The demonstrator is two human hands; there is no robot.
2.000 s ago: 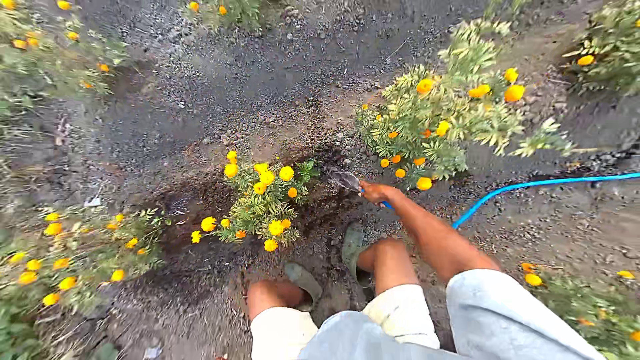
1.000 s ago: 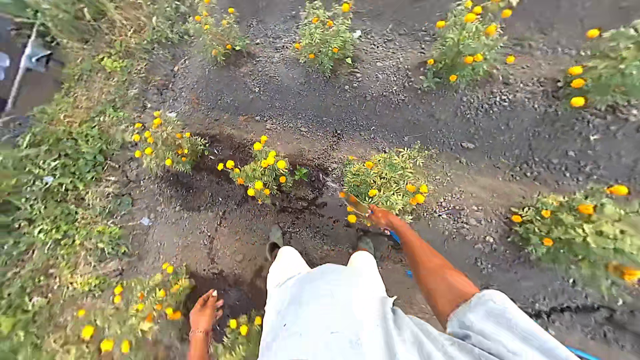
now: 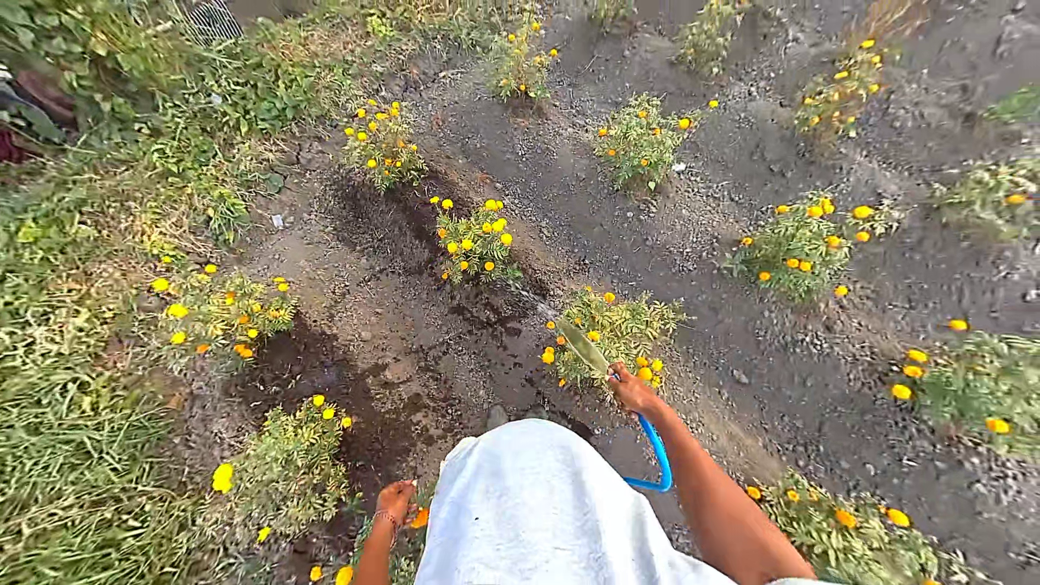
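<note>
My right hand [image 3: 633, 388] grips the end of a blue hose [image 3: 660, 455], which loops down beside my forearm. From that hand a fan of water [image 3: 582, 344] sprays up and left, over the edge of a marigold plant [image 3: 626, 325] and toward the wet soil at the foot of another marigold plant [image 3: 474, 244]. My left hand [image 3: 396, 500], with a bracelet at the wrist, is low on the left beside an orange bloom [image 3: 419, 518]. Its fingers are curled; whether they hold anything is unclear.
More marigold plants stand in rows, among them one at the left [image 3: 227, 317] and one at the right [image 3: 800, 248]. Dark wet soil [image 3: 357, 422] lies between the near plants. Grass and weeds [image 3: 73, 439] border the left side, with a metal grid [image 3: 213, 21] at the top left.
The view has swung left and shows more of the plot. My left hand, out of view two seconds ago, is now visible. My right hand still holds the hose.
</note>
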